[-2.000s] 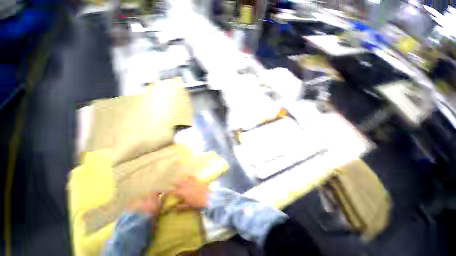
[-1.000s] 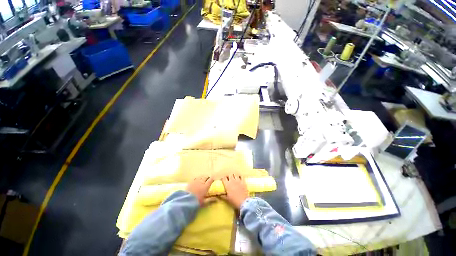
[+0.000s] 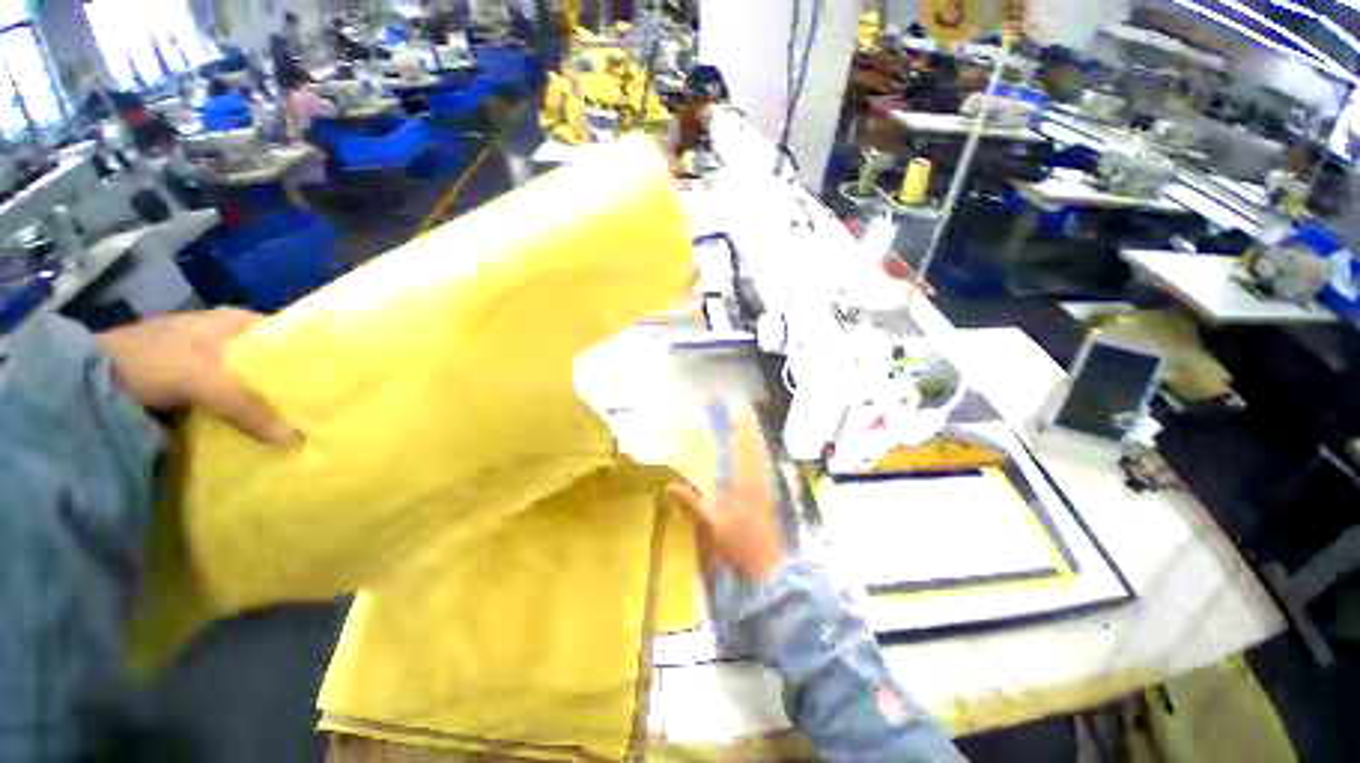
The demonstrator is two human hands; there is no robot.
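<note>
My left hand [image 3: 194, 365] is at the left, closed on the edge of a large yellow cloth panel [image 3: 433, 358], which hangs raised and bent over the stack. Below it lies the stack of yellow cut panels [image 3: 492, 641], its layers showing at the front edge. My right hand [image 3: 743, 514] is beside the stack's right side, fingers apart and a little blurred, with a fingertip by the cloth edge. The raised panel hides the rear of the stack.
The white sewing machine head [image 3: 865, 395] stands beyond my right hand. The sewing template [image 3: 947, 529], with yellow and dark borders, lies right of it. A control screen [image 3: 1108, 391] stands farther right. Yellow-tan cloth [image 3: 1223, 716] hangs below the table's right edge.
My hands were together on the folded cloth; now they are apart. My left hand has lifted the yellow panel up and left, and my right hand has moved right. The view has tilted up.
</note>
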